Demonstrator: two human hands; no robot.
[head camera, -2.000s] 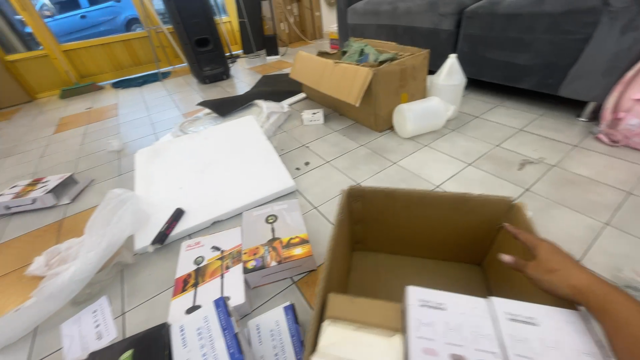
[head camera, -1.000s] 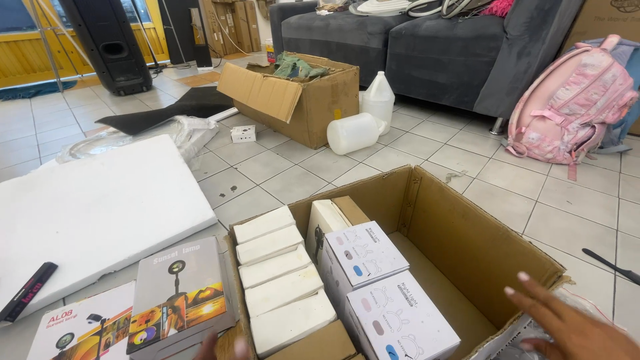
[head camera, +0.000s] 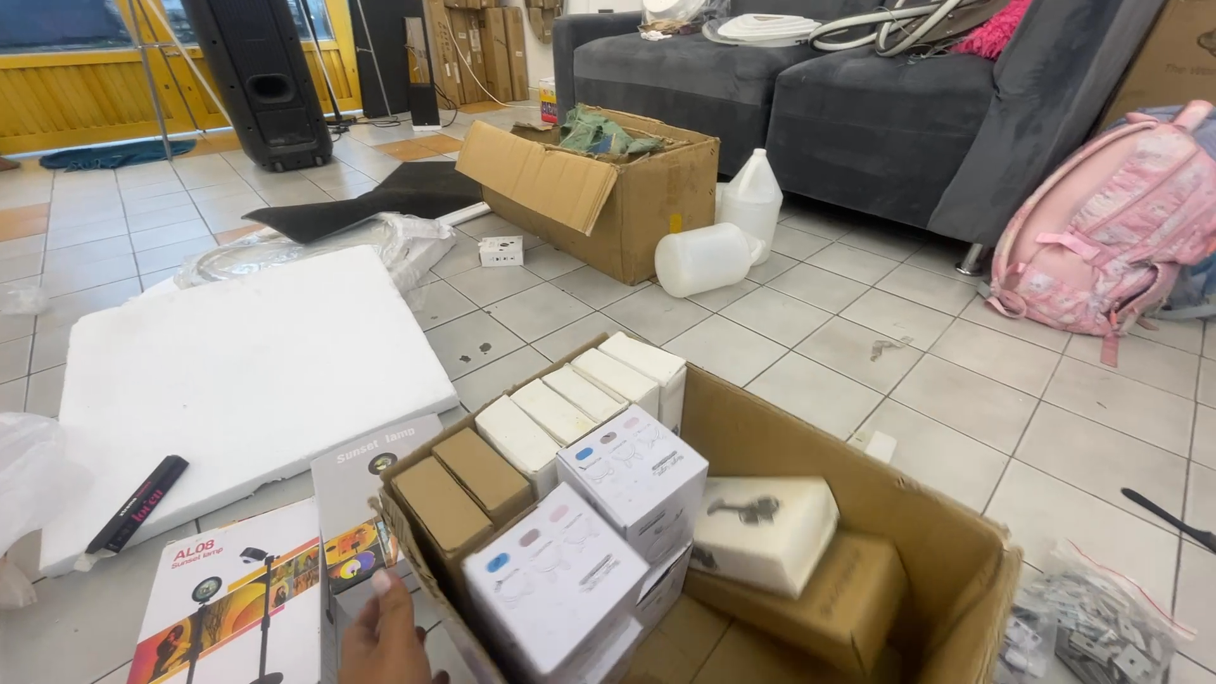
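My left hand (head camera: 385, 636) is at the bottom edge, beside the left wall of an open cardboard carton (head camera: 936, 494). Its thumb points up and nothing shows in its grasp; most fingers are cut off. My right hand is out of view. Inside the carton stand a row of narrow white boxes (head camera: 518, 432), two small brown boxes (head camera: 442, 503) and printed white boxes (head camera: 556, 579). On the right, a white box with a dark picture (head camera: 760, 541) leans on a brown box (head camera: 836, 608). Sunset lamp boxes (head camera: 233, 598) lie left of my hand.
A white foam sheet (head camera: 247, 370) lies at left with a black printed box (head camera: 138, 503) on it. Behind are another carton (head camera: 655, 209), plastic jugs (head camera: 703, 258) and a grey sofa (head camera: 874, 123). At right are a pink backpack (head camera: 1102, 218) and bagged metal parts (head camera: 1111, 627).
My right hand has left the view. The carton and its contents are turned from how they stood. The pictured white box and brown box now occupy its right part, bare a second ago.
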